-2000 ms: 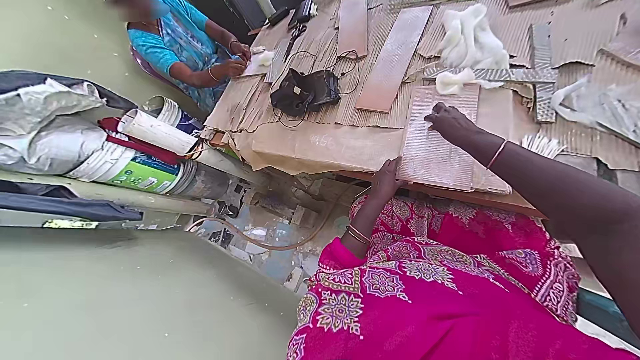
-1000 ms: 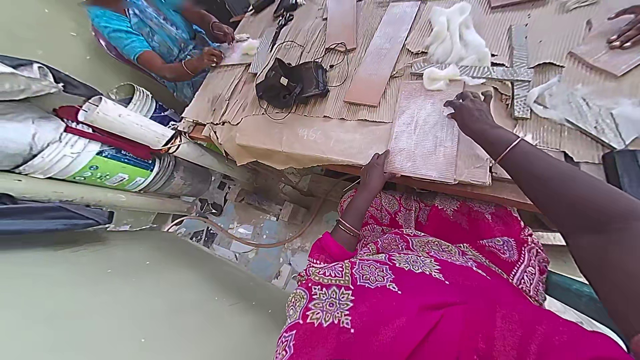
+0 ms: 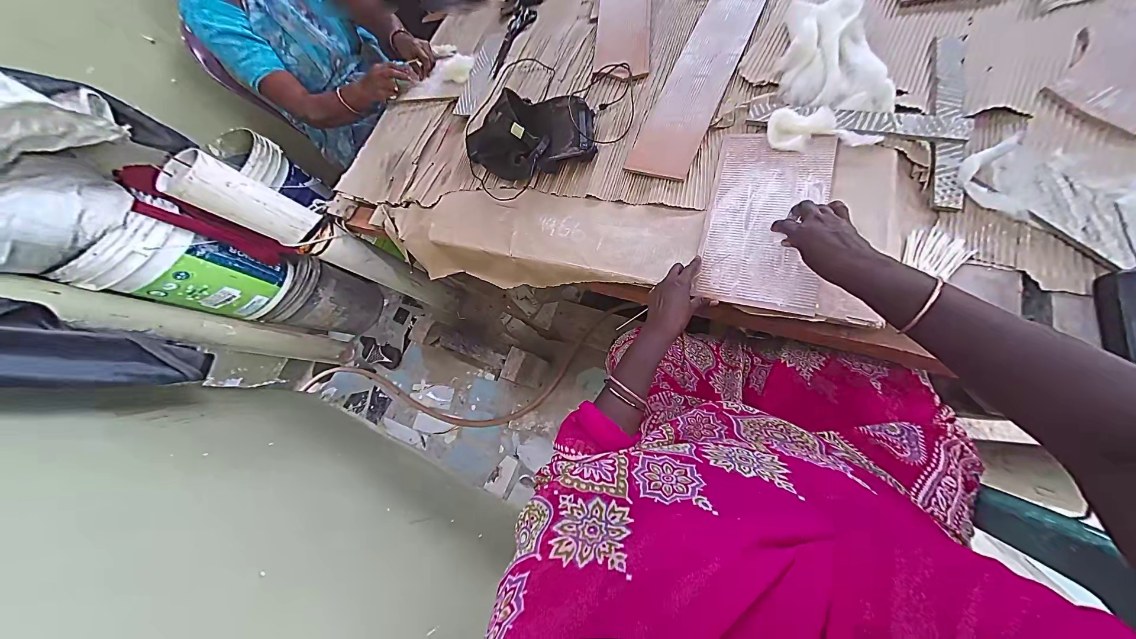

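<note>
A rectangular ribbed panel (image 3: 754, 231) with a pale, shiny surface lies at the near edge of the table, on top of another flat panel (image 3: 865, 200). My left hand (image 3: 674, 297) rests at the panel's lower left corner, its fingers on the edge. Over the panel's right part is my right hand (image 3: 816, 231), fingers bent, with something small and pale at the fingertips that I cannot make out. A tuft of white fibre (image 3: 801, 127) sits at the panel's far edge, beside a patterned metal-looking strip (image 3: 905, 124). Behind it lies a larger heap of white fibre (image 3: 834, 62).
Corrugated cardboard (image 3: 435, 164) covers the table. A black pouch-like object with cables (image 3: 532, 133) and long pinkish panels (image 3: 692, 89) lie farther back. At the far left a co-worker (image 3: 328, 89) handles white fibre. Buckets (image 3: 204, 275) stand left; a bundle of white sticks (image 3: 936, 253) lies right.
My right hand has moved from the panel's upper right corner down onto its right part. My left hand stays at the lower left corner. Another person's hand at the upper right is out of view.
</note>
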